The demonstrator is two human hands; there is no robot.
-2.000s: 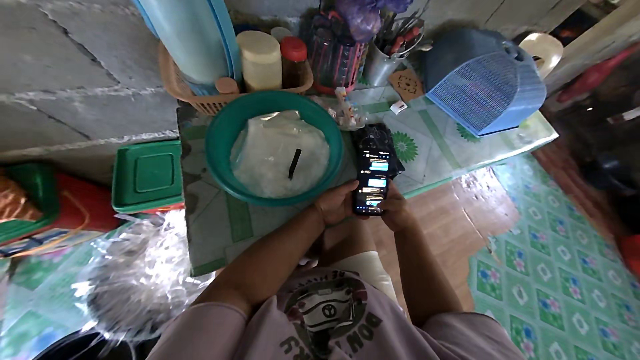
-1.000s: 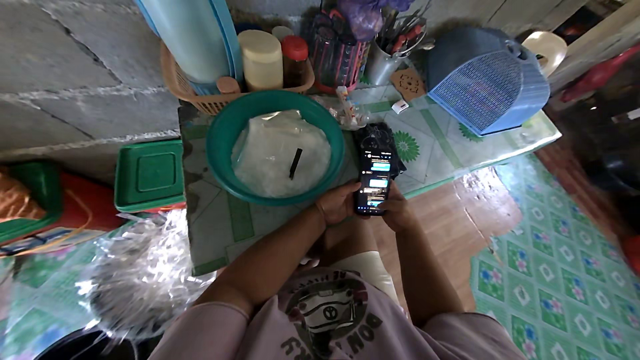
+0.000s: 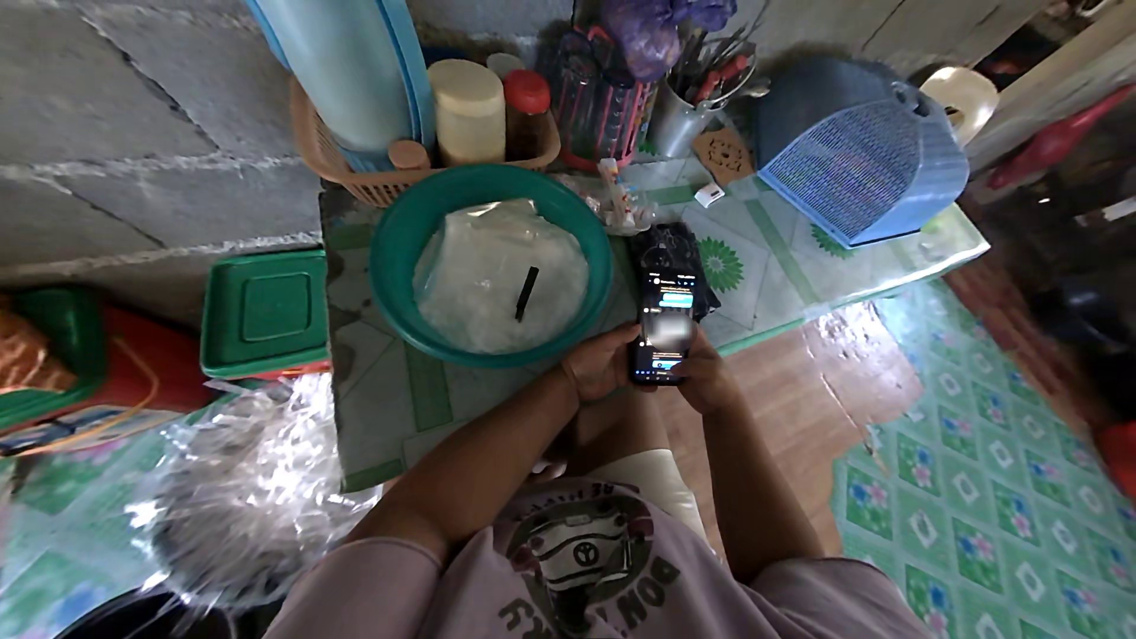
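Observation:
A lit smartphone (image 3: 664,333) is upright between my two hands at the table's near edge, its screen showing a chat-like page. My left hand (image 3: 605,362) grips its left side, and my right hand (image 3: 707,373) holds its lower right, the thumb at the screen. Just beyond the phone lies a crumpled black plastic bag (image 3: 679,244). To the left, a green plastic basin (image 3: 388,306) holds clear plastic bags (image 3: 497,253) with a small black strip (image 3: 526,294) on top. A clear plastic packet (image 3: 621,204) lies right of the basin.
Behind the basin stands a peach plastic basket (image 3: 355,185) with jars. Farther right are a metal utensil holder (image 3: 679,124) and a blue mesh-fronted plastic container (image 3: 861,169). A green-lidded container (image 3: 266,311) and a large bundle of clear plastic (image 3: 257,488) sit left of the table (image 3: 373,399).

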